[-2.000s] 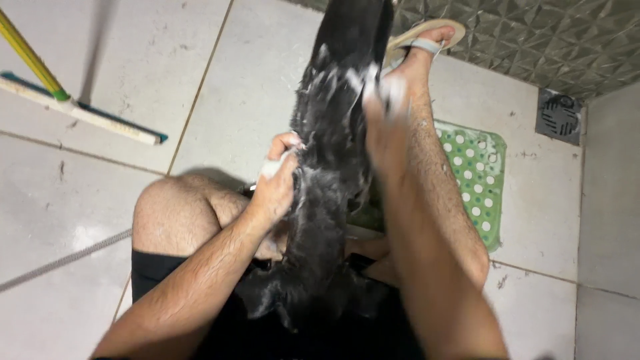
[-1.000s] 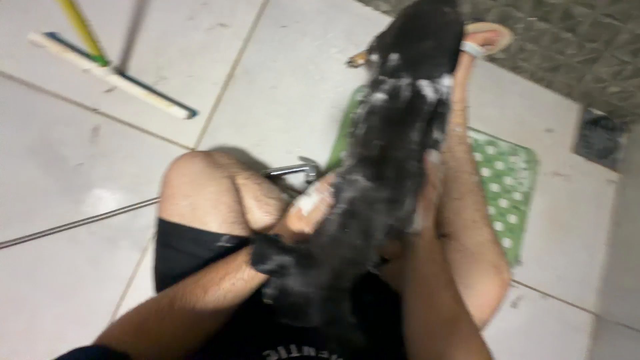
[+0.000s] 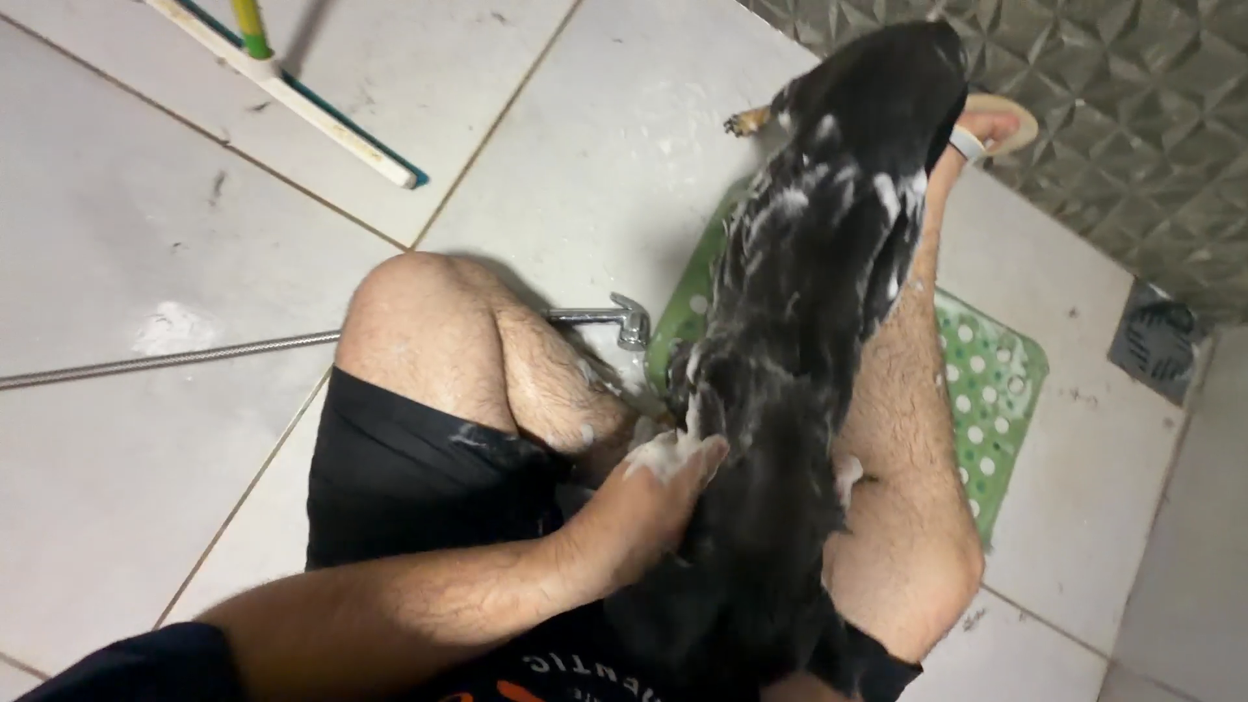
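A wet black dog (image 3: pixel 799 283) with streaks of white lather stands between my legs, its rump at the top and its front end against my body. One tan paw (image 3: pixel 749 121) shows at its upper left. My left hand (image 3: pixel 673 478), coated in foam, rests against the dog's left-hand side in the view; its fingertips are partly hidden by the fur. My right hand is not visible; only a bit of skin shows at the bottom edge beside the dog. A chrome hand sprayer (image 3: pixel 632 322) lies on the floor beside my bent leg.
A green mat with white dots (image 3: pixel 990 390) lies under the dog and my leg. A squeegee (image 3: pixel 322 112) is at upper left. The sprayer's metal hose (image 3: pixel 175 358) crosses the tiles. A floor drain (image 3: pixel 1157 336) sits near the textured wall (image 3: pixel 1092 127) at right.
My right hand, on the dog two seconds ago, has gone out of view. The dog's rump has swung to the right, and its tan paw now shows. My left hand remains at its side.
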